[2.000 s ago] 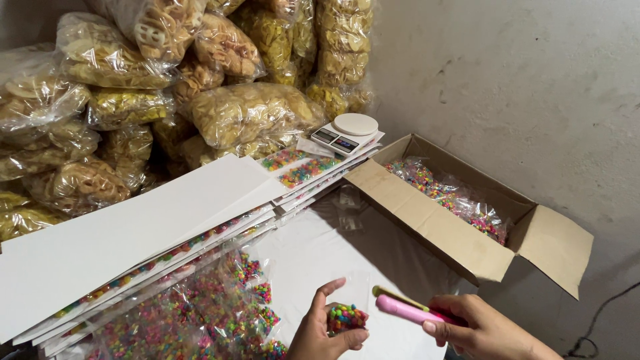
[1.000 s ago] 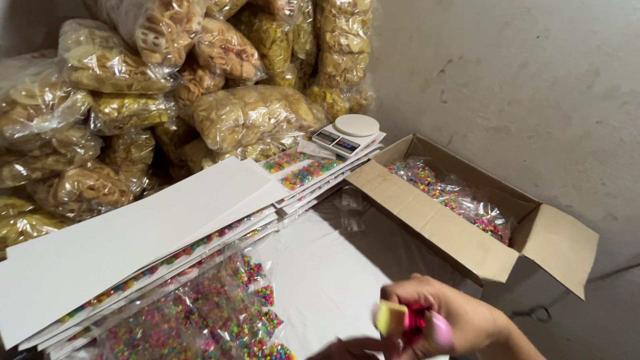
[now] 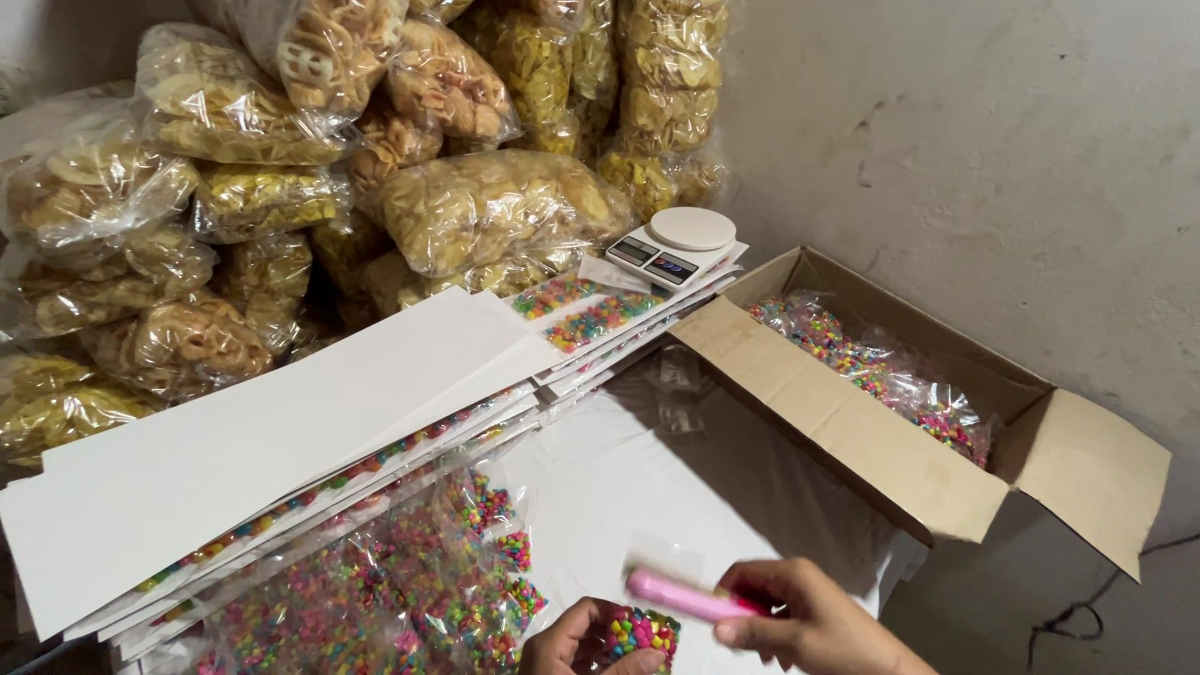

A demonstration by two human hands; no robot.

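At the bottom middle, my left hand (image 3: 574, 642) is closed around a small clear plastic bag of multicoloured candies (image 3: 643, 634). Just to its right, my right hand (image 3: 797, 614) grips a pink handheld tool (image 3: 689, 596), blurred, whose exact kind I cannot tell; its far end lies above the bag, close to the bag's clear upper part. Left of my hands lies a pile of candy-filled clear bags (image 3: 375, 581) on the white-covered table (image 3: 600, 497). A few small clear plastic pieces (image 3: 679, 394) rest near the cardboard box.
An open cardboard box (image 3: 844, 403) with candy bags stands at right. White boards (image 3: 272, 422) are stacked at left with candy packets between them. A white digital scale (image 3: 677, 251) sits on the stack's far end. Large snack bags (image 3: 506, 206) are piled behind; a wall is at right.
One second ago my right hand was lower, with the pink tool pointing toward the camera; now the tool is turned leftward. My left hand, barely visible then, has come up with the candy bag.
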